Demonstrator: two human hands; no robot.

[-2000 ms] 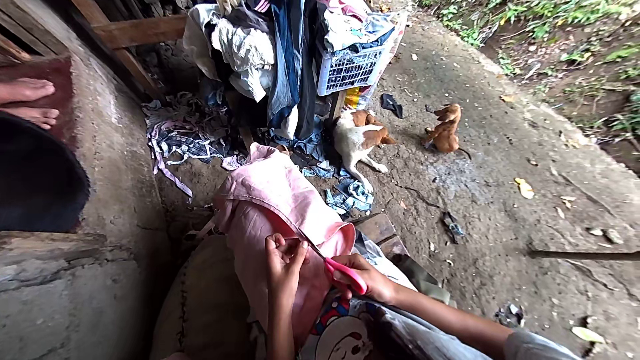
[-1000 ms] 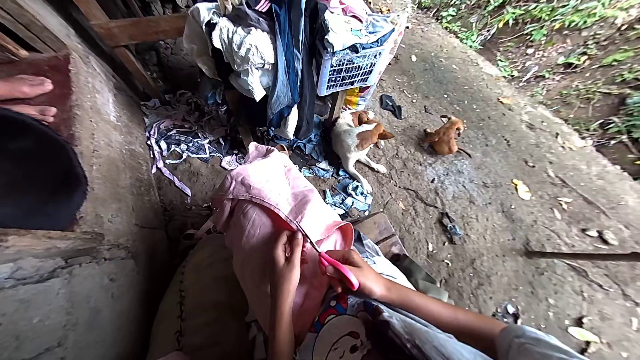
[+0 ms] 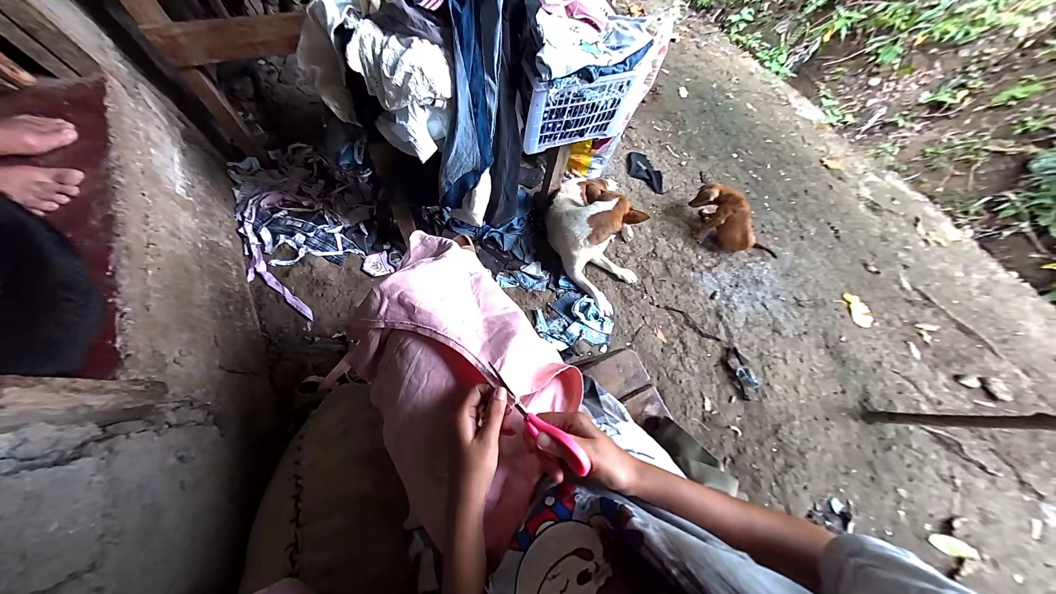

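Note:
Pink cloth, a garment with seams [image 3: 445,305], lies draped across my lap and over a stuffed sack [image 3: 330,495]. My left hand [image 3: 481,425] pinches the garment's cut or seamed edge between thumb and fingers. My right hand [image 3: 590,450] has its fingers in the handles of pink-handled scissors [image 3: 561,445], whose blades lie along the edge of the cloth just right of my left fingertips. How far apart the blades are is hard to tell. Below my hands a printed cartoon figure [image 3: 565,557] shows on light fabric.
Ahead, clothes [image 3: 404,74] hang beside a white plastic basket [image 3: 577,111] of clothes. Fabric scraps [image 3: 305,214] litter the ground. A white and brown dog [image 3: 582,231] lies near a small brown puppy [image 3: 730,219]. Another person's bare feet [image 3: 37,165] rest at left. A stick [image 3: 957,419] lies right.
The puppy has turned its head and body about where it sits. My hands have stayed near the same part of the pink cloth, with small shifts of the fingers and scissors.

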